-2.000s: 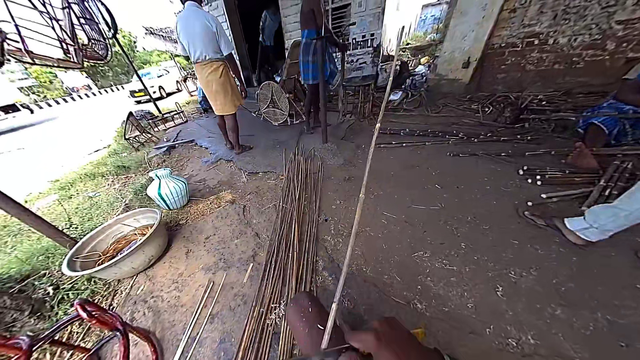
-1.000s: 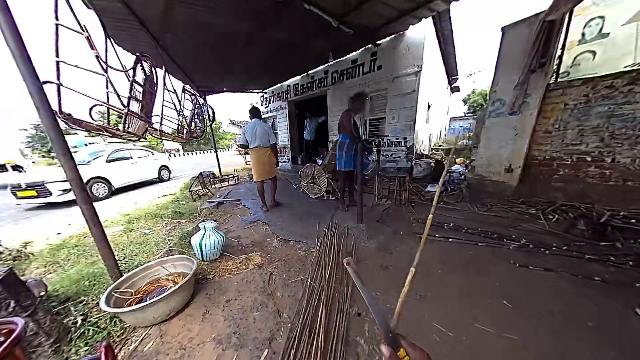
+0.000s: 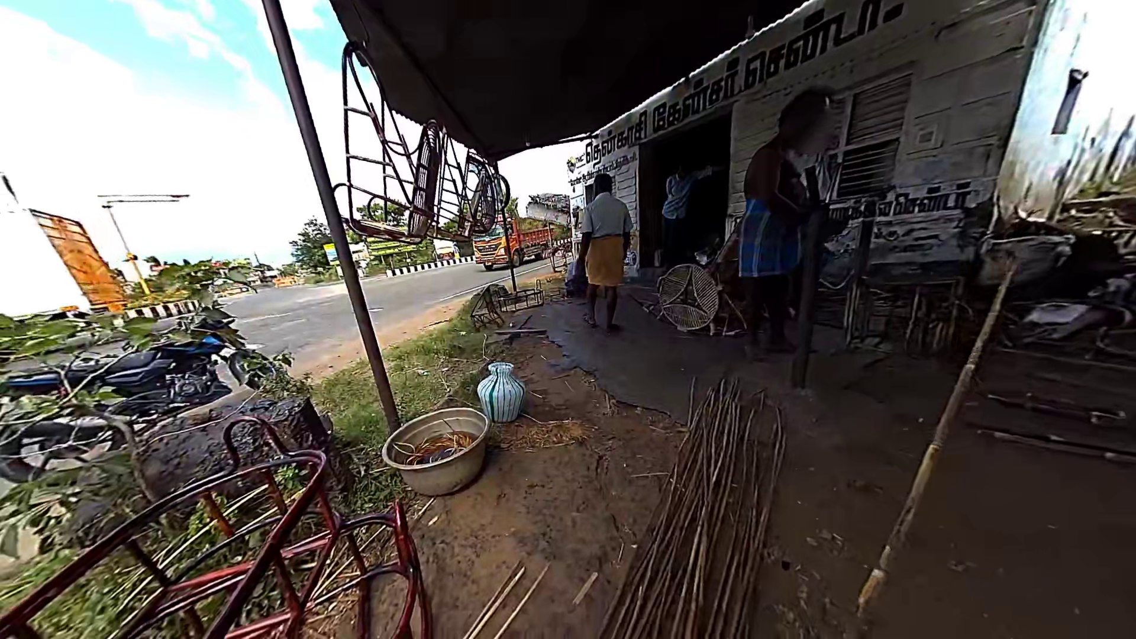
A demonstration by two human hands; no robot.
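Observation:
Neither of my hands shows in the head view. A long pale cane [image 3: 939, 435] slants up to the right from the bottom edge; what supports its lower end is hidden below the frame. Left of it, a bundle of thin brown canes [image 3: 710, 515] lies on the dirt ground. Short split pale strips [image 3: 508, 602] lie farther left. A round plastic basin [image 3: 439, 479] holds coiled strips, and a white and green striped pot [image 3: 501, 393] stands just behind it.
A reddish cane frame [image 3: 293, 524] fills the lower left, near a metal post [image 3: 342, 222]. Two people [image 3: 606, 253] [image 3: 772, 222] stand ahead by a shopfront, with another in the doorway. A round woven cane piece [image 3: 689, 297] leans near them. An orange truck [image 3: 512, 244] is on the road.
The view has swung up and left. The hands at the cane, and the curved-ended tool held one second ago, are out of the frame. A truck shows on the road.

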